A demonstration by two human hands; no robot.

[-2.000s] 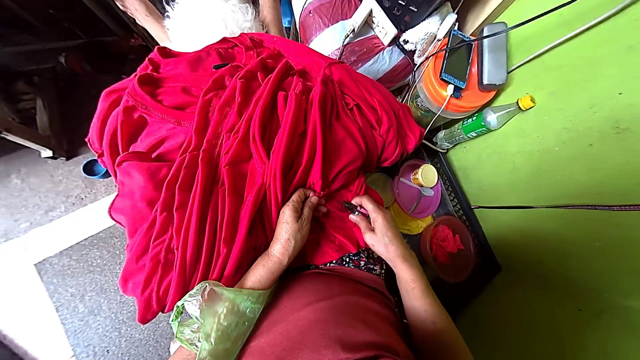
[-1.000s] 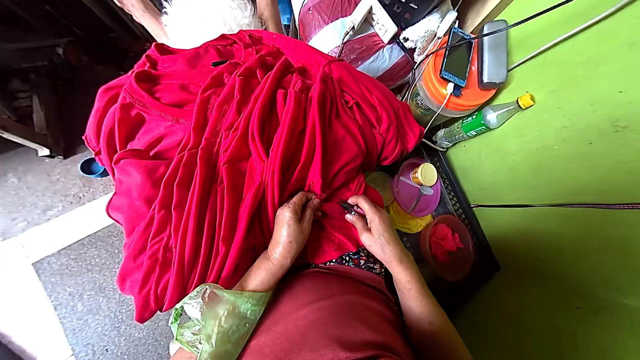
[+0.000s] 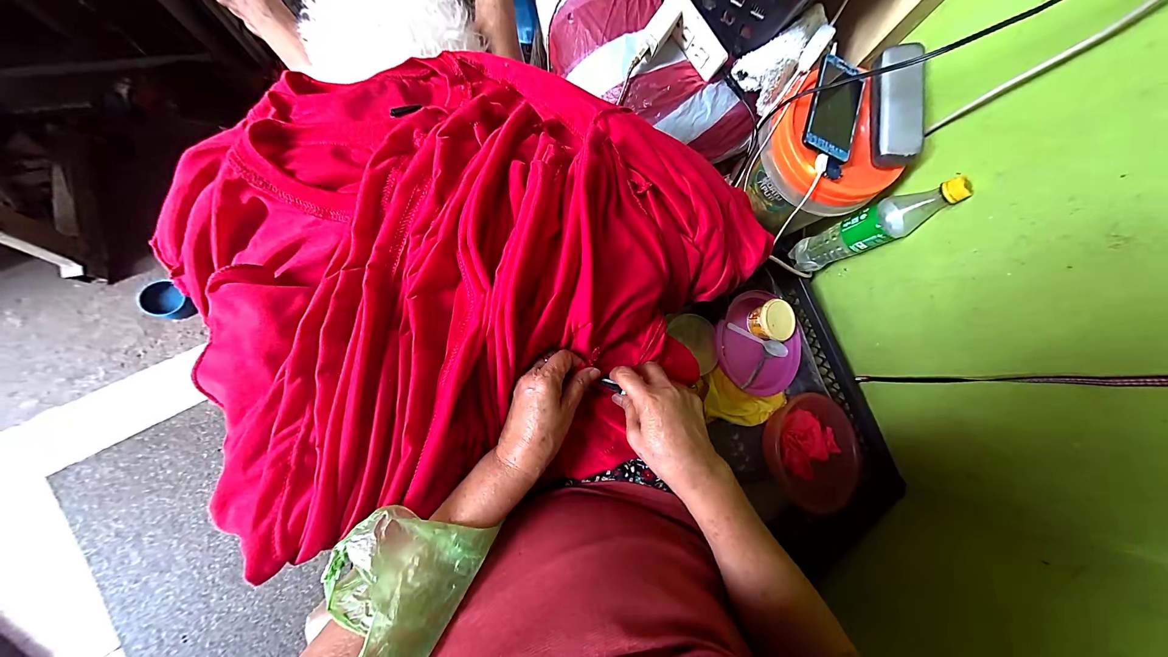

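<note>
A big gathered heap of red knit garments point(image 3: 438, 274) spreads before me, its near edge at my lap. My left hand point(image 3: 546, 406) pinches a bit of the red fabric between thumb and fingers. Just right of it, my right hand point(image 3: 659, 411) grips a small dark tool point(image 3: 610, 384), mostly hidden by the fingers; its exact kind cannot be told. The tool's end is close to the left fingertips at the cloth. A small black piece point(image 3: 406, 110) lies on the far part of the heap. A green plastic bag point(image 3: 411, 575) wraps my left forearm.
At right, a black crate point(image 3: 826, 338) holds a purple dish point(image 3: 785, 370) with a small jar and spoon, and a bowl point(image 3: 812, 484) with red cloth. Behind are a plastic bottle point(image 3: 881, 226), an orange-lidded tub point(image 3: 853, 187) bearing a phone point(image 3: 834, 107), and cables. Another person's arms point(image 3: 269, 27) show beyond the heap.
My right hand has moved left toward my left hand, bringing the small dark tool close to the left fingertips. My left hand stays at the same part of the fabric.
</note>
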